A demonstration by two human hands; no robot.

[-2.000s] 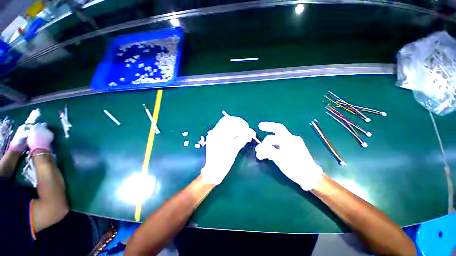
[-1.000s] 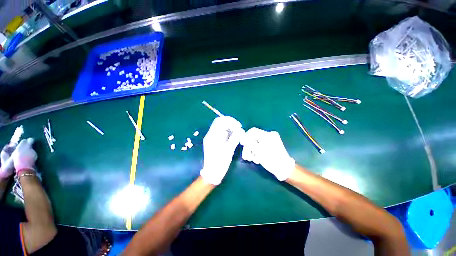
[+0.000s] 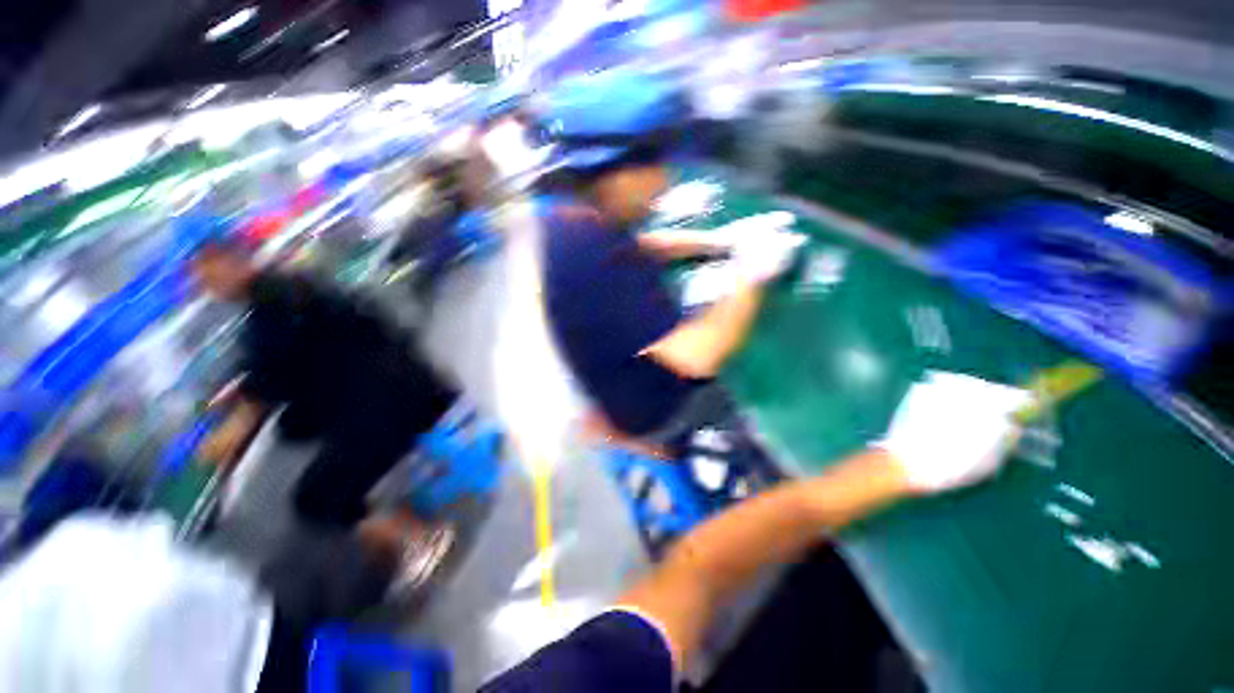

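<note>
The frame is strongly blurred. My left hand (image 3: 954,431), in a white glove, is over the green bench (image 3: 968,596) beside the yellow line tape (image 3: 1069,385). A blurred pale shape lies at its fingertips; I cannot tell if the hand holds it. Small white connector housings (image 3: 1112,551) lie on the bench to the right of the hand. My right hand is not in view.
A blue parts tray (image 3: 1103,282) stands at the bench's far edge. A seated person in a blue cap (image 3: 616,108) works at the bench, with white-gloved hands (image 3: 765,248) over it. Another person in dark clothes (image 3: 338,366) is at left.
The view has swung far to the left. My left hand has moved from my right hand to the yellow line. My right hand, the leads and the plastic bag have left view.
</note>
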